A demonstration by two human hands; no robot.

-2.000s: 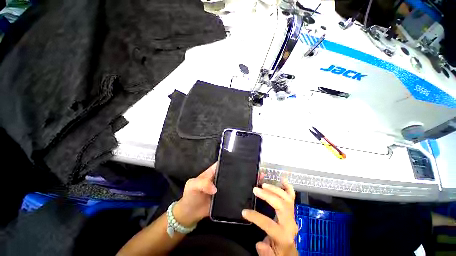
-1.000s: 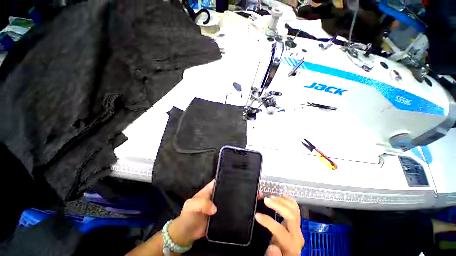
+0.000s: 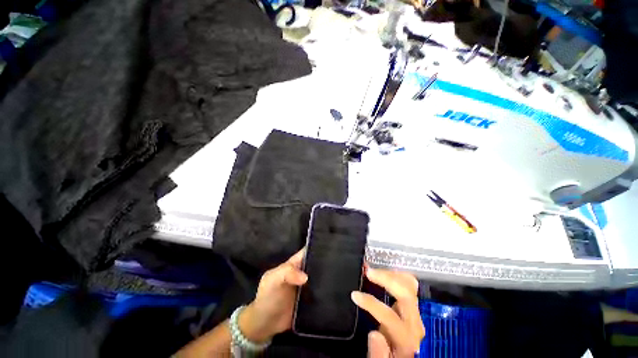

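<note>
A smartphone (image 3: 331, 269) with a black screen and pale rim is upright in front of me, over the table's front edge. My left hand (image 3: 276, 297) is closed around its left side, with a beaded bracelet at the wrist. My right hand (image 3: 393, 311) is at its right side, fingers bent, one fingertip at the screen's right edge. Behind the phone, a small dark patch piece (image 3: 297, 170) with rounded corners lies on a larger dark panel (image 3: 241, 227) that hangs over the edge. The patch's right corner is at the presser foot (image 3: 355, 150).
A large dark fabric pile (image 3: 140, 105) covers the left of the table. Thread snips (image 3: 452, 212) lie right of the needle. The white sewing machine head (image 3: 518, 140) stands behind them. A blue crate (image 3: 455, 328) is below the table, and a control panel (image 3: 580, 236) is at right.
The view has shifted, so the table and machine sit lower than at first. My right fingertip has moved from the lower screen to the phone's right edge. The fabric has not visibly moved.
</note>
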